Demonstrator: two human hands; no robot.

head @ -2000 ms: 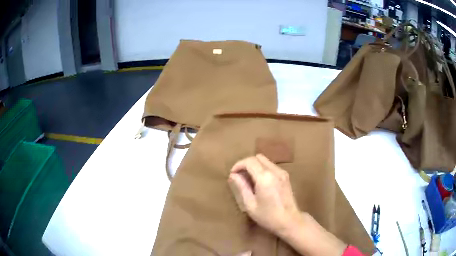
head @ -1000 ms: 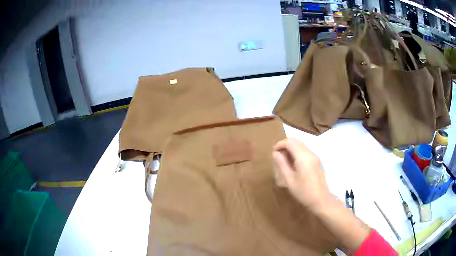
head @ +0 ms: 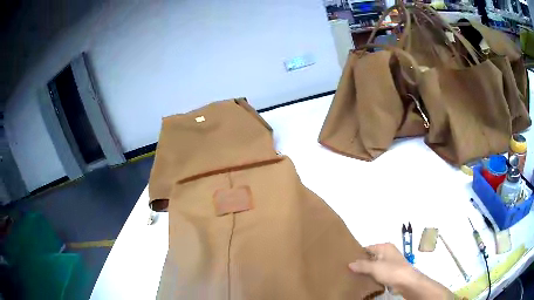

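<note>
A brown tote bag (head: 269, 234) lies in front of me, with its dark red-brown edge band at the far end. A reddish-brown leather patch (head: 233, 200) sits on its centre seam. My right hand (head: 389, 268) is at the bag's lower right edge, with its thumb and fingers closed on the fabric near the corner. My left hand is out of the picture. A small tan block (head: 428, 239) lies on the white table, right of the bag.
Another brown bag (head: 216, 137) lies just beyond, partly covered. Several brown bags (head: 468, 111) stand at the back right. Dark pincers with blue grips (head: 407, 243), a thin rod (head: 454, 256) and a blue tray of bottles (head: 505, 205) are at the right. Green bins stand lower left.
My right hand has moved from beside the patch, down and right to the bag's edge. The tan block now lies on the table. The view has turned right and tilted.
</note>
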